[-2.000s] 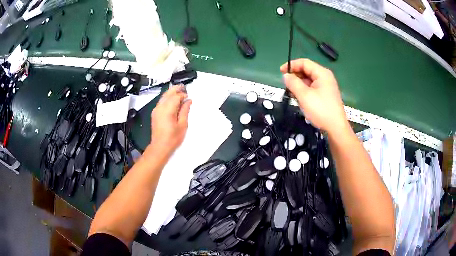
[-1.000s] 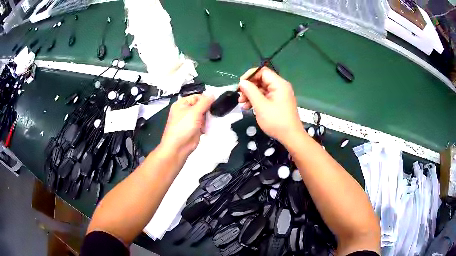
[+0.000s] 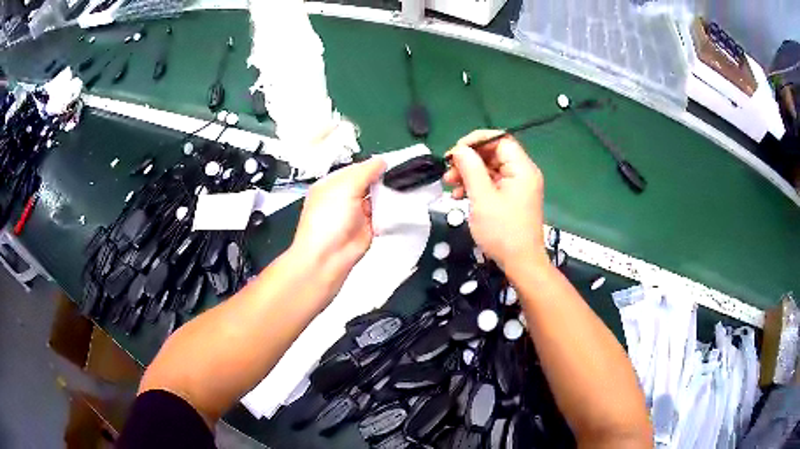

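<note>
My right hand (image 3: 504, 188) pinches a black unit (image 3: 412, 174) where its stem meets the oval body. The stem points up and right over the belt, its far end blurred. My left hand (image 3: 338, 215) holds the top edge of a white bag (image 3: 399, 210), close to the oval body. The body lies over or at the mouth of the bag; I cannot tell which. The bag runs down towards the stack of empty bags (image 3: 298, 355), between a heap of black units (image 3: 430, 377) and a second heap (image 3: 167, 263).
White bunched material (image 3: 298, 88) hangs left of my hands. Black units lie spaced on the green belt (image 3: 719, 210). A paper slip (image 3: 225, 210) sits on the left heap. Bagged units (image 3: 693, 377) lie at right. Clear trays (image 3: 605, 44) stand beyond the belt.
My right hand brought a unit down from the belt to my left hand. The bag's top now shows raised at my left hand, with the oval body against it. The view has shifted slightly.
</note>
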